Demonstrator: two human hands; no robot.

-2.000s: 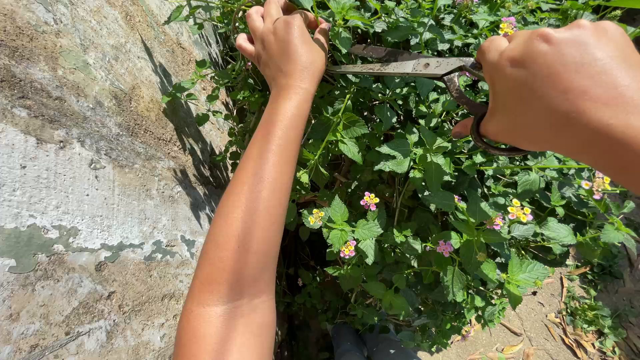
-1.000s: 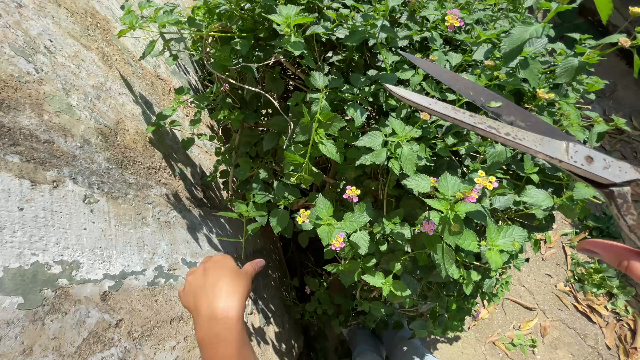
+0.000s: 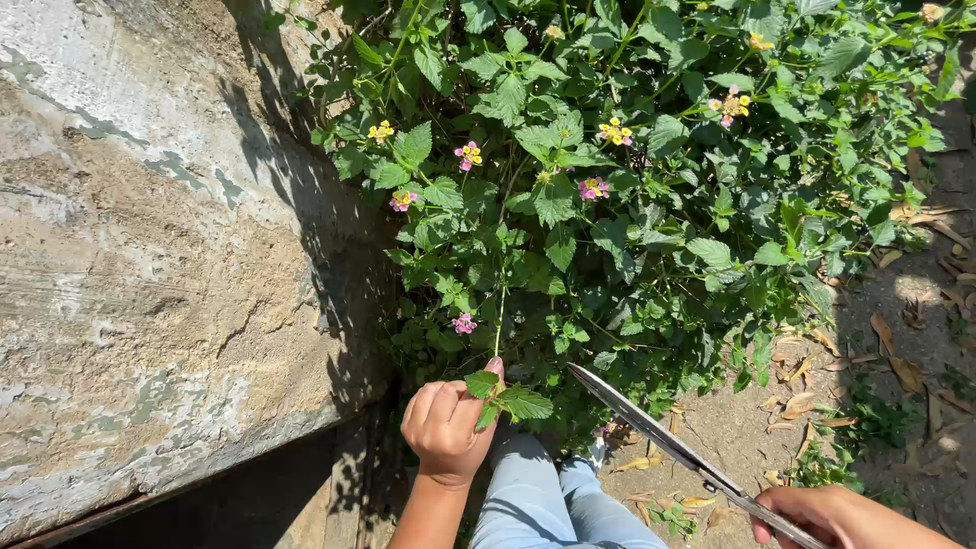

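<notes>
My left hand (image 3: 450, 431), at the lower middle of the head view, pinches a thin green stem (image 3: 501, 309) between thumb and fingers. Toothed leaves (image 3: 524, 402) at that stem's tip lie over the thumb. The stem runs up into a leafy lantana bush (image 3: 709, 252) with small pink and yellow flower clusters (image 3: 593, 188). At the lower right, my right hand (image 3: 831, 515) grips long metal shears (image 3: 671, 446), seen nearly edge-on. Their blades point up and left, with the tips near the bush's lower edge. The handles are mostly hidden.
A weathered wall with peeling paint (image 3: 168, 267) stands at the left, its lower edge above a dark gap. Sandy ground with dry leaves (image 3: 801, 404) lies at the right. My legs in light blue trousers (image 3: 526, 496) are at the bottom, close to the bush.
A second ago my left hand was by the wall and the shears' blades were apart over the bush; now that hand holds a stem and the shears are lower. The view has shifted.
</notes>
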